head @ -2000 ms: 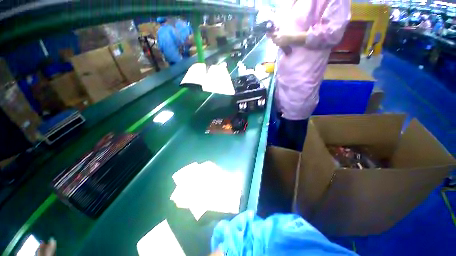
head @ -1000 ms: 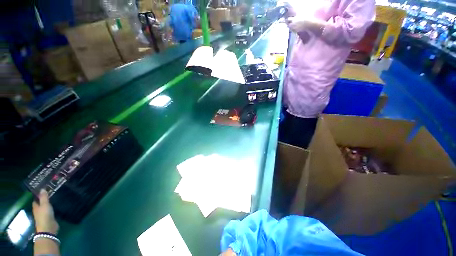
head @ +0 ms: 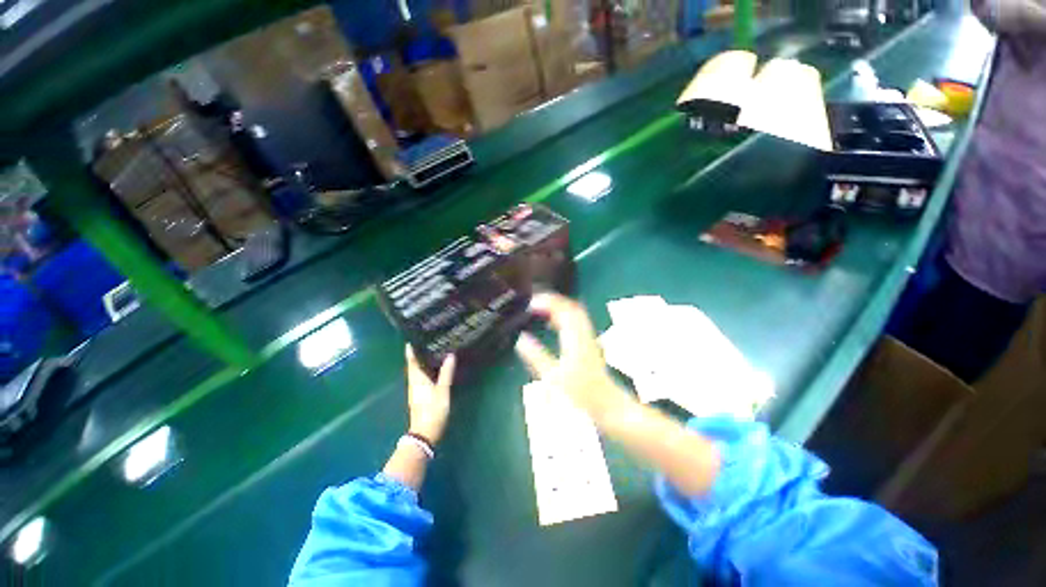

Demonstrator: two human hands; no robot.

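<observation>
A long black retail box (head: 476, 281) with printed text is in front of me, tilted over the green surface. My left hand (head: 429, 396) grips its near left corner. My right hand (head: 568, 355) is at the box's near right end, fingers spread; whether a small sticker is between its fingers cannot be told. A white label sheet (head: 568, 459) with small dark marks lies just below my right hand. A fanned stack of white sheets (head: 688, 355) lies to its right, partly behind my right forearm.
Farther right on the green bench (head: 642, 258) lie a flat dark and orange printed piece (head: 757, 237) and an open black box (head: 881, 149) with pale flaps (head: 786, 101). A person in pink (head: 998, 195) stands at the right edge, by a brown carton (head: 986, 424). A green post (head: 161, 287) stands left.
The view has swung left. The box has been turned and brought in front of me, with my left hand still on it. My right hand has come into view beside the box.
</observation>
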